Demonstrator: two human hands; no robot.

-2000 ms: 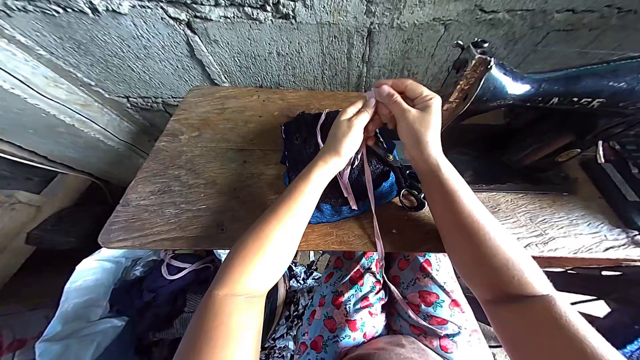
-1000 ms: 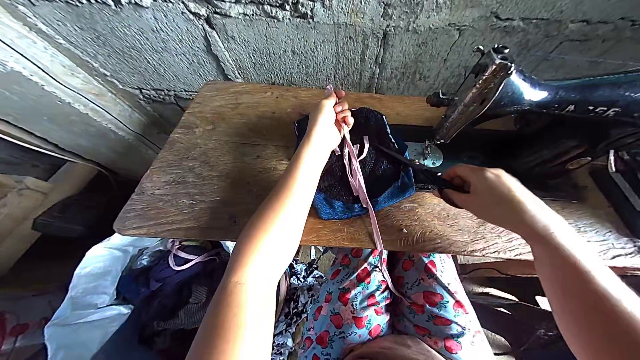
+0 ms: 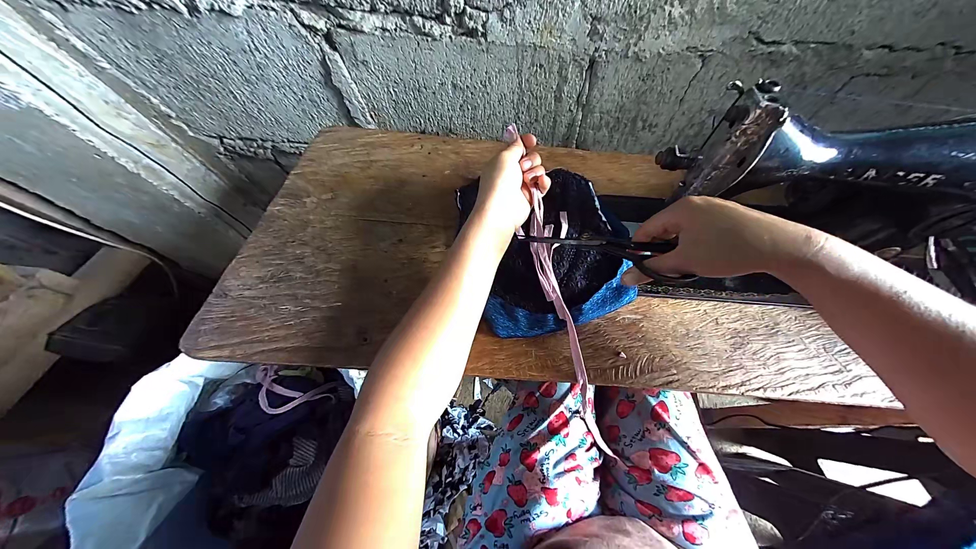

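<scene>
My left hand (image 3: 512,181) grips a bundle of pink fabric strips (image 3: 550,286) near its top; one long strip trails down over the table's front edge onto my lap. In my right hand (image 3: 705,238) is a pair of black-handled scissors (image 3: 602,242), its blades pointing left and lying across the strips just below my left hand. Whether the blades are parted is hard to tell. Beneath both lies a piece of dark lacy fabric (image 3: 583,267) with blue fabric (image 3: 526,320) along its lower edge, on the wooden sewing table (image 3: 343,252).
A black sewing machine (image 3: 839,152) stands at the right of the table. A rough block wall (image 3: 473,84) runs behind it. A white sack (image 3: 130,450) with dark clothes (image 3: 259,442) sits below the table's left end. Patterned scraps (image 3: 457,450) lie beside my legs.
Two seconds ago my hands were together at the strip's top; my right hand then moved right and took the scissors. Since one second ago, the blades have come across the strips.
</scene>
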